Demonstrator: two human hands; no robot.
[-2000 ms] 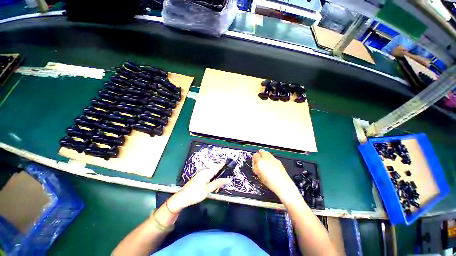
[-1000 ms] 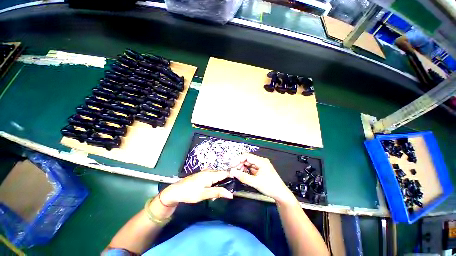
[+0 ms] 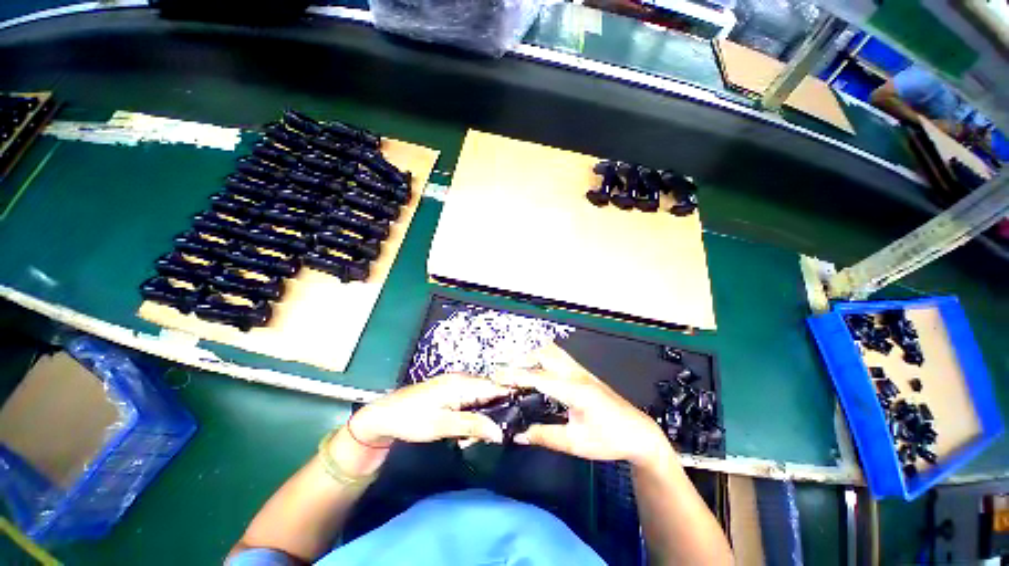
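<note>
My left hand (image 3: 426, 411) and my right hand (image 3: 592, 415) meet at the bench's front edge and both hold one black housing (image 3: 520, 412) between them. The fingers hide part of it. Behind my hands lies the black parts tray (image 3: 620, 359), with a heap of thin white strips (image 3: 476, 341) at its left and small black caps (image 3: 688, 411) at its right end.
Rows of black housings (image 3: 282, 216) lie on a tan cardboard sheet at left. Stacked sheets (image 3: 564, 243) at centre carry a few housings at top right. A blue bin (image 3: 852, 409) stands at right, a blue crate (image 3: 138, 442) low at left. Another person's arm (image 3: 894, 102) shows far right.
My right hand has moved from over the tray to the front edge and now grips the housing together with my left hand. More of the housing shows between them.
</note>
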